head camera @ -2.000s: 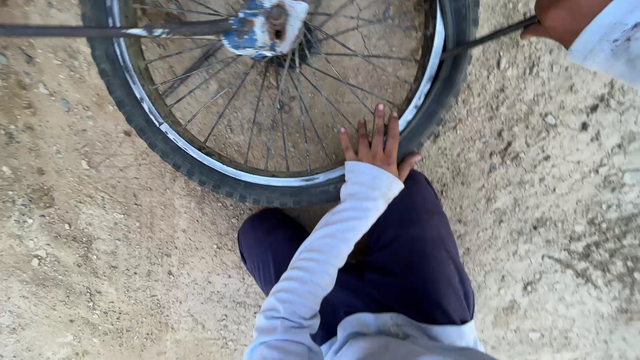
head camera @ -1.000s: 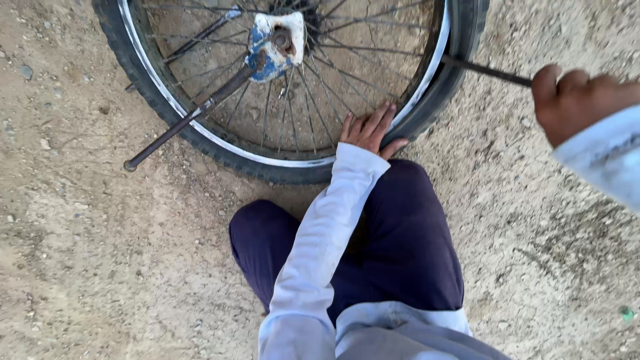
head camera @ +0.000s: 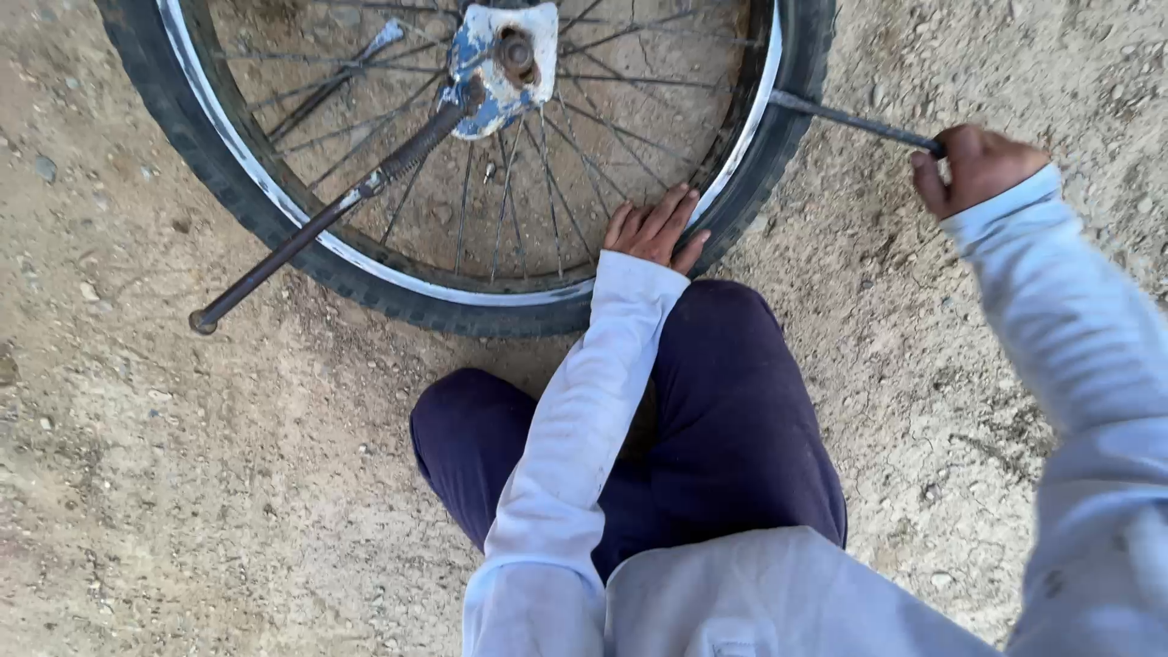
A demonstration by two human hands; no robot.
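Note:
A spoked wheel with a black knobbly tire (head camera: 383, 297) and a worn metal rim (head camera: 438, 290) lies flat at the top of the view. My left hand (head camera: 655, 226) rests on the rim and tire at the near right, fingers spread toward the spokes. Gripped in my right hand (head camera: 985, 169) is a dark metal rod (head camera: 858, 119), whose far end meets the tire's edge by the rim at the right. A blue and white painted metal plate (head camera: 506, 68) sits at the hub, with a rusty bolt in it. Another metal bar (head camera: 274, 260) slants from the plate across the tire.
Dry, gritty ground (head camera: 228, 484) with small stones lies around and under the wheel. My bent knees (head camera: 730, 392) in dark trousers are close against the tire. A further bar with a pale tip (head camera: 388, 35) shows beneath the spokes at the upper left.
The bar at the hub plate has swung from roughly level to a slant toward the lower left. My right hand has moved down and right from the upper corner, still on its rod.

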